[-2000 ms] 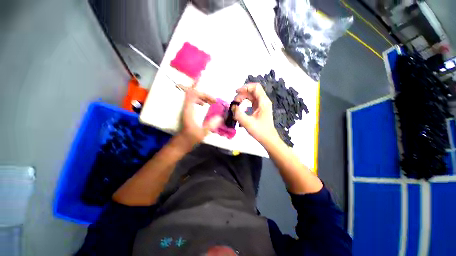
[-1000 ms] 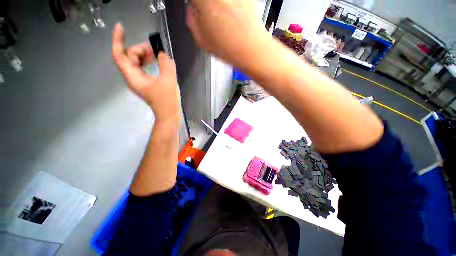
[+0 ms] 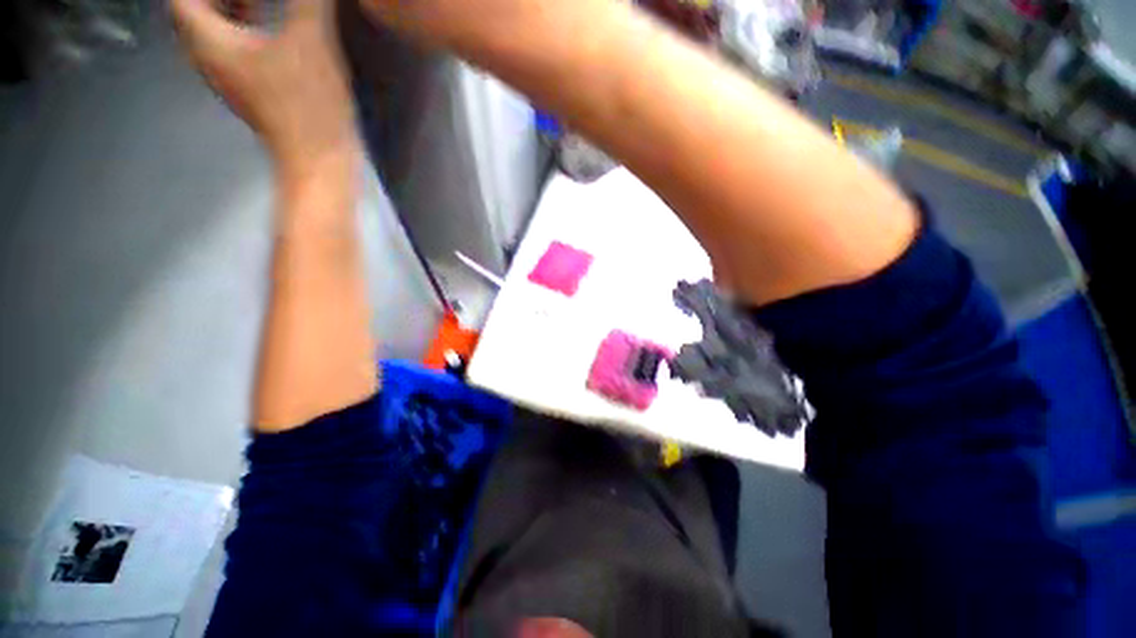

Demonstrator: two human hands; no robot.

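My left hand (image 3: 268, 56) is raised at the top left, blurred and partly cut off by the upper edge; whether it holds a part cannot be seen. My right forearm crosses the top centre, and my right hand is out of the picture above. The pink fixture (image 3: 615, 370) lies on the white table (image 3: 521, 361) near its front edge, with black parts in its recess. A loose pile of black parts (image 3: 738, 363) lies to its right. A second pink block (image 3: 561, 268) lies further back on the left.
A blue bin (image 3: 463, 430) with dark parts stands left of my lap. Orange equipment (image 3: 451, 340) and a thin pale rod (image 3: 478, 268) are at the table's left edge. Blurred metal fittings (image 3: 106, 23) hang at the top left. A posted sheet (image 3: 131, 538) is on the grey wall.
My hands left the pink fixture and rose to the overhead fittings. Since one second ago both have moved further up, the right one out of view. The black part at my left fingers no longer shows.
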